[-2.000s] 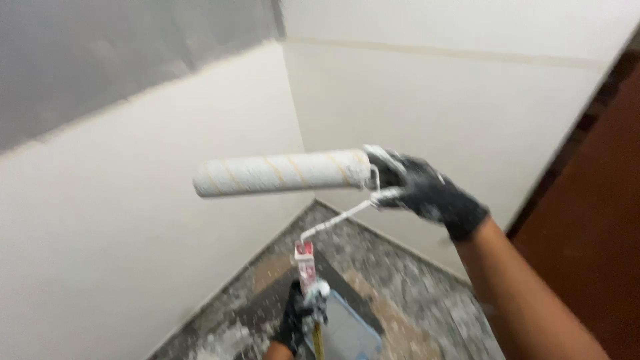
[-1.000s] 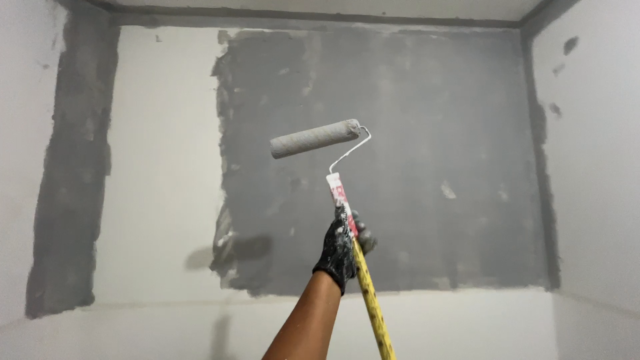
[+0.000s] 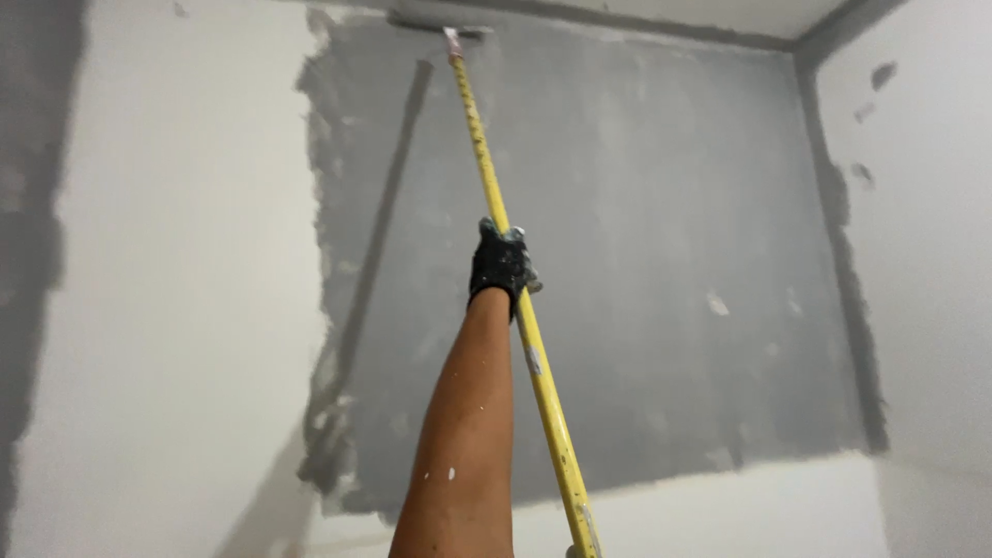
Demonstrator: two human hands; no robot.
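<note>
My left hand (image 3: 502, 260), in a black glove spotted with paint, is closed around a yellow extension pole (image 3: 549, 395). The pole runs from the bottom edge up to a paint roller (image 3: 434, 28) near the top of the wall. The roller lies roughly level at the upper edge of the grey painted patch (image 3: 620, 232), and its handle (image 3: 453, 45) is white and reddish. Beside the pole at the bottom edge a small greyish bit shows, perhaps part of my right glove; the rest of my right hand is out of frame.
Grey bands run along the ceiling edge (image 3: 659, 25) and down the right corner (image 3: 841, 232). A white wall strip (image 3: 186, 232) lies left of the grey patch, with a dark grey band (image 3: 27, 194) farther left. Shadows of the pole and arm fall on the wall.
The roller has gone from mid-view up to the top of the wall. My left hand has shifted from the roller's handle down onto the yellow pole. The view tilted from floor to wall.
</note>
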